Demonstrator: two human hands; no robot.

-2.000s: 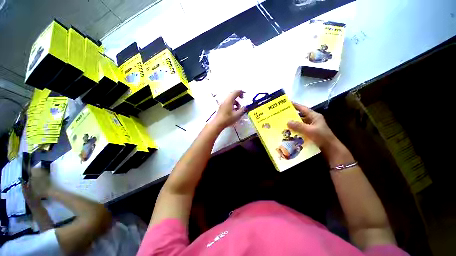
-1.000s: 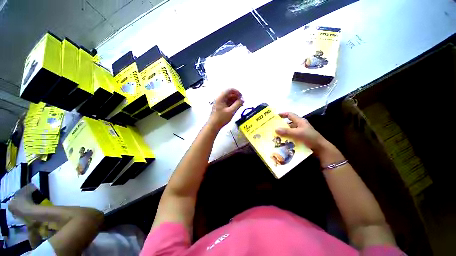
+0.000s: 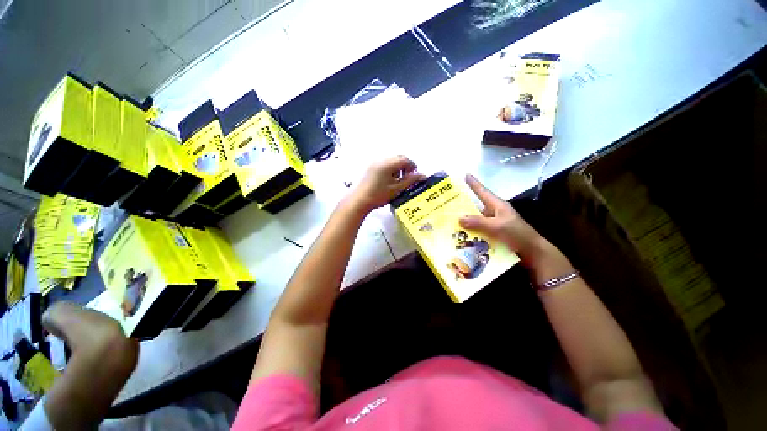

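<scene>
A yellow retail box (image 3: 454,240) with a black end is held tilted over the bench's front edge. My right hand (image 3: 502,223) grips its right side, thumb on the printed face. My left hand (image 3: 388,181) is at the box's black top end, fingers curled on it where the hang loop sits; the loop is mostly hidden by the fingers. A bagged box (image 3: 523,101) lies on the bench beyond, with film at its lower end. A pile of clear plastic bags (image 3: 374,122) lies behind my left hand.
Rows of yellow boxes (image 3: 139,269) stand at the left, beside stacked yellow sheets (image 3: 63,240). Another person's arm (image 3: 92,353) is at the lower left. A large open carton (image 3: 622,202) is below the bench at right. Small black bits lie on the white bench (image 3: 664,67).
My left hand has moved from beside the box onto its black top end, covering the loop. The view has shifted slightly. The other person's arm has moved.
</scene>
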